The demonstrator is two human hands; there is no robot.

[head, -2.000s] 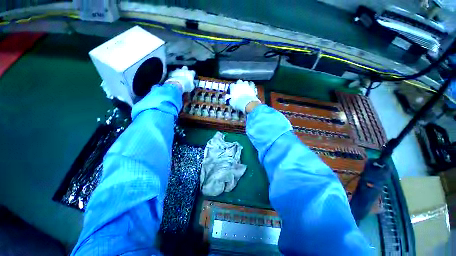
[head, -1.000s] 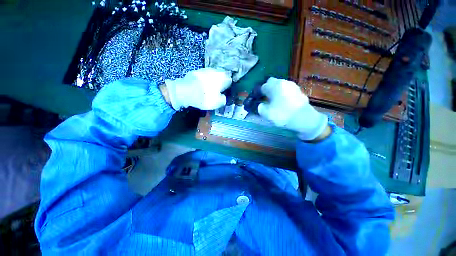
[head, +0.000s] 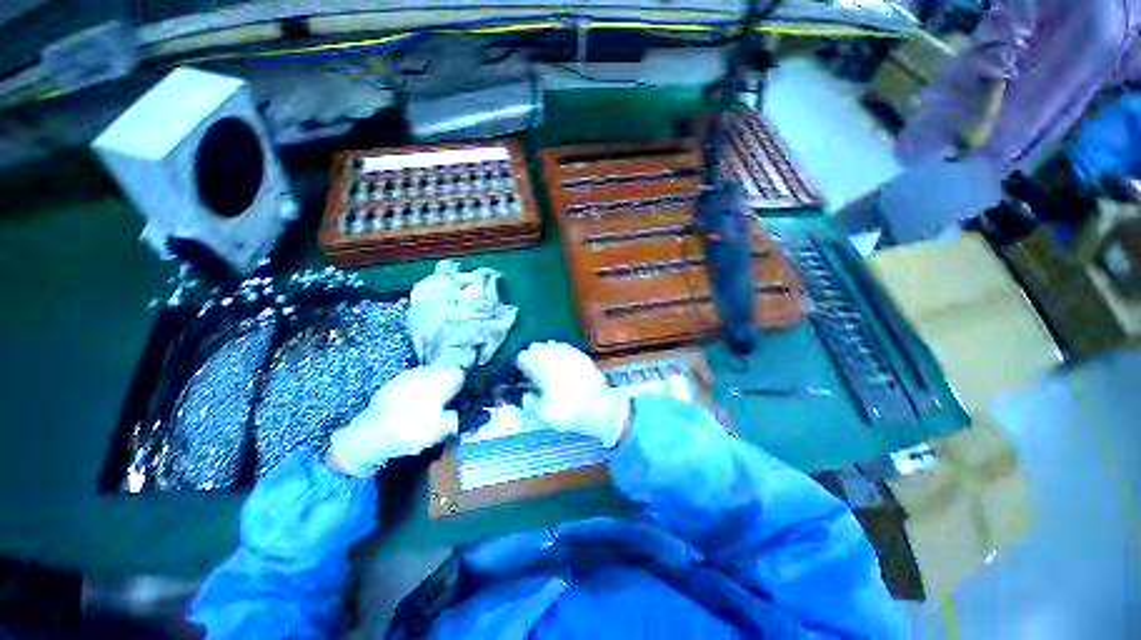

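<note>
A silvery finned heat sink (head: pixel 532 456) lies in an orange-brown jig (head: pixel 447 494) at the bench's front edge. My gloved left hand (head: pixel 398 421) is at the heat sink's back left corner, fingers bent around a small dark part. My gloved right hand (head: pixel 569 393) is just right of it, fingertips at small dark parts (head: pixel 491 398) between the hands. The parts are small and blurred, so which hand grips which piece is unclear. Pale pieces show along the heat sink's back edge.
Screws (head: pixel 328 371) lie on a black sheet at left, beside a crumpled cloth (head: pixel 461 313). A component tray (head: pixel 432 206), brown boards (head: pixel 638 256) and a white box (head: pixel 200 169) stand behind. The dark screwdriver (head: pixel 728 269) hangs over the boards. A slotted plate (head: pixel 851 331) lies right. A person's pink sleeve (head: pixel 1014 88) shows.
My hands have come from the component tray at the back to the heat sink in front. Since the last earlier frame they stay over it, while the view has tilted up.
</note>
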